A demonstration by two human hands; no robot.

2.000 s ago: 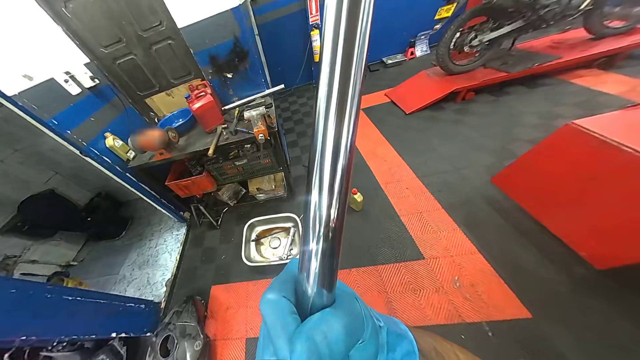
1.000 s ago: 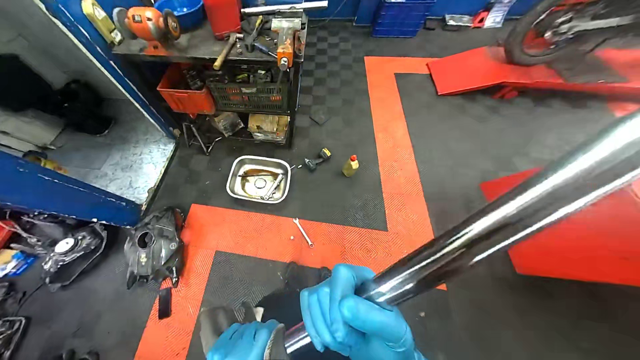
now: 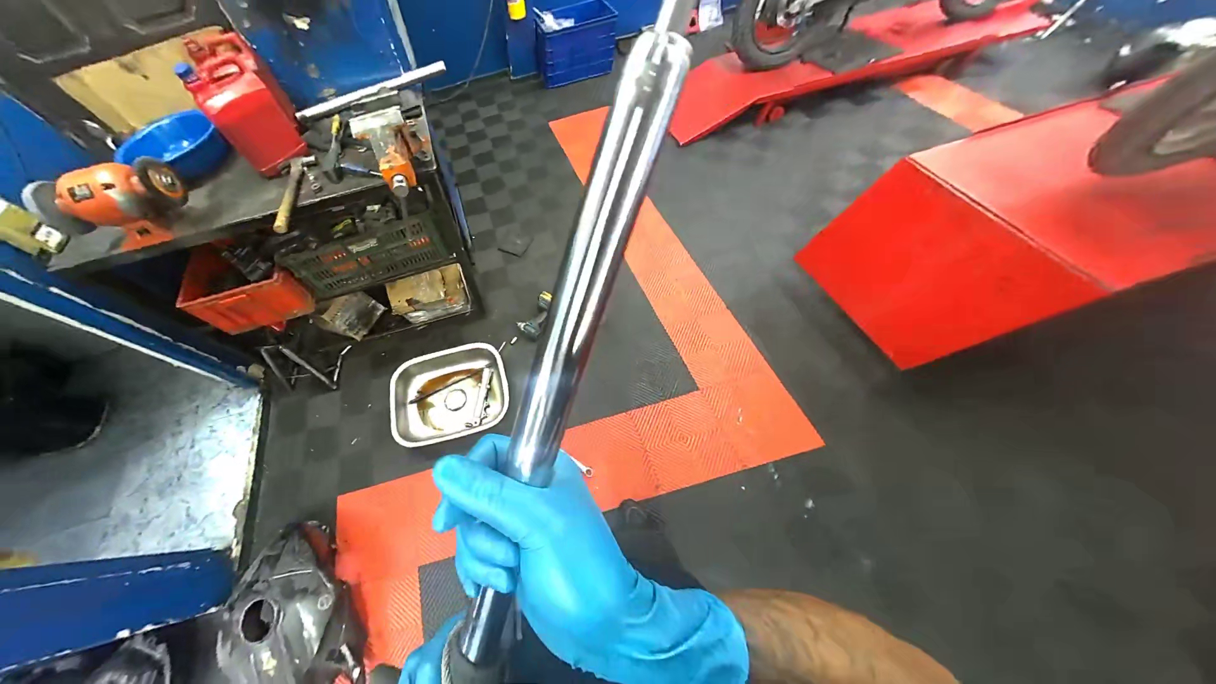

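Observation:
A long chromed fork tube [image 3: 594, 247] slants up from the bottom centre, its narrower rod end at the top edge. My right hand [image 3: 560, 541], in a blue glove, is closed around the tube's lower middle. Below it, my left hand [image 3: 427, 660], also gloved and mostly cut off by the bottom edge, is at the dark lower end of the tube; its grip is largely hidden. Beyond the tube, a steel basin [image 3: 403, 391] on the floor holds brownish liquid and metal parts. A wrench [image 3: 581, 466] lies partly hidden behind my right hand.
A workbench [image 3: 228, 204] at upper left carries an orange bench grinder [image 3: 109, 195], a red jerrycan [image 3: 242, 104], a hammer [image 3: 290, 195] and a vise [image 3: 388, 147]. A cordless drill [image 3: 537, 318] lies on the floor. Red motorcycle ramps [image 3: 950, 256] stand right; a dark motorcycle part [image 3: 285, 608] lies lower left.
The tube has swung from slanting right to more upright since one second ago. My left hand has gone mostly below the bottom edge.

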